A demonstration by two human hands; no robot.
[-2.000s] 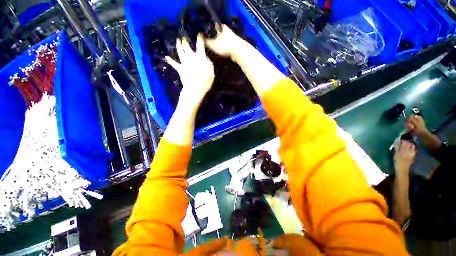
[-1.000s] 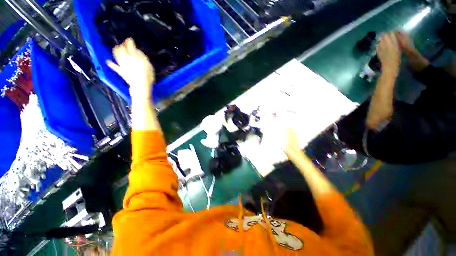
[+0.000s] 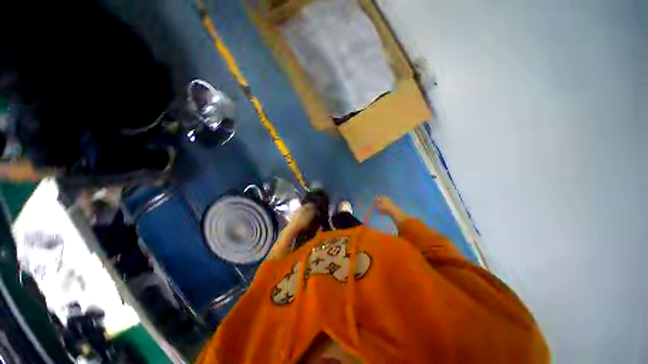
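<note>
My left hand (image 3: 304, 217) is low in front of my body, small and blurred, beside dark shapes near my feet. I cannot tell whether it holds anything. My right hand (image 3: 386, 207) is in front of my orange sleeve, also small and blurred, and its fingers are unclear. A cardboard carton (image 3: 384, 128) stands on the floor ahead with an open flap. A whitish plastic liner (image 3: 341, 53) covers its inside, with a dark edge showing below it.
A round ribbed stool (image 3: 239, 229) stands left of my body. The bench's white sheet (image 3: 64, 256) with black parts (image 3: 87, 328) is at far left. A person in dark clothing (image 3: 85, 78) is at upper left. A yellow floor line (image 3: 259, 114) and a pale wall (image 3: 547, 142) also show.
The view has turned from the bench and blue bins to the floor, carton and wall. My left hand has left the blue bin, and my right hand is away from the white sheet.
</note>
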